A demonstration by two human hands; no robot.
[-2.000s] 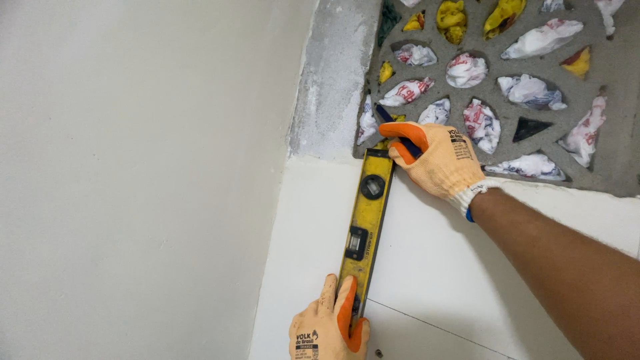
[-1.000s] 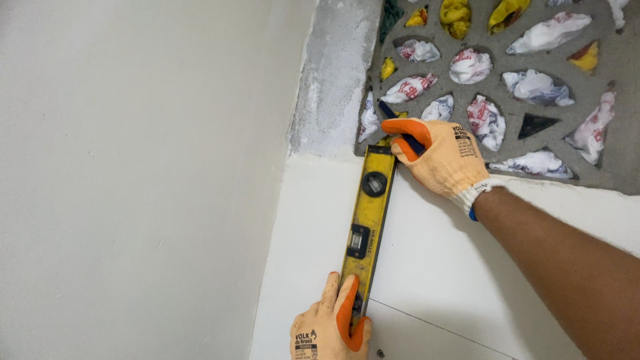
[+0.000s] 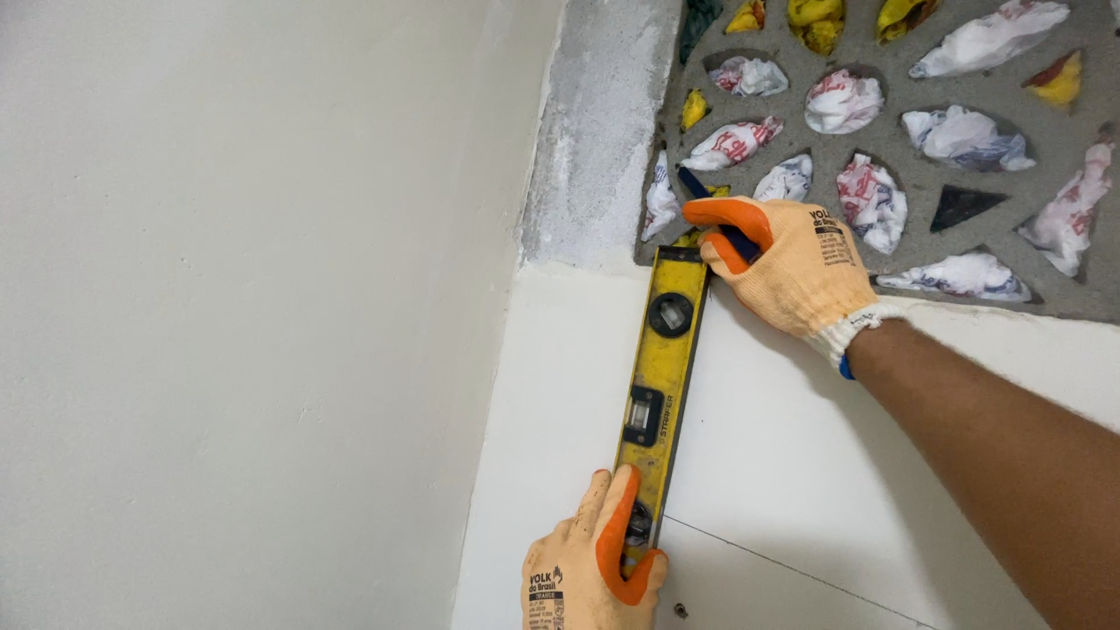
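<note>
A yellow spirit level (image 3: 669, 359) lies against the white wall, tilted slightly from upright, its top end at the lower left corner of a grey openwork panel (image 3: 901, 206). Around its lower end is my left hand (image 3: 595, 560) in an orange-palmed work glove, thumb and fingers gripping the tool. At its top right edge, my right hand (image 3: 779, 262), gloved alike, pinches a dark blue pen-like marking tool (image 3: 694, 184). The shaft of that tool slants up left over the panel; its working tip cannot be made out.
Crumpled plastic bags (image 3: 844, 102), white and yellow, fill the panel's openings. A strip of rough grey mortar (image 3: 595, 131) borders it on the left, beside a plain light wall (image 3: 262, 306). Low on the white surface run a thin dark line (image 3: 787, 569) and a small hole (image 3: 680, 610).
</note>
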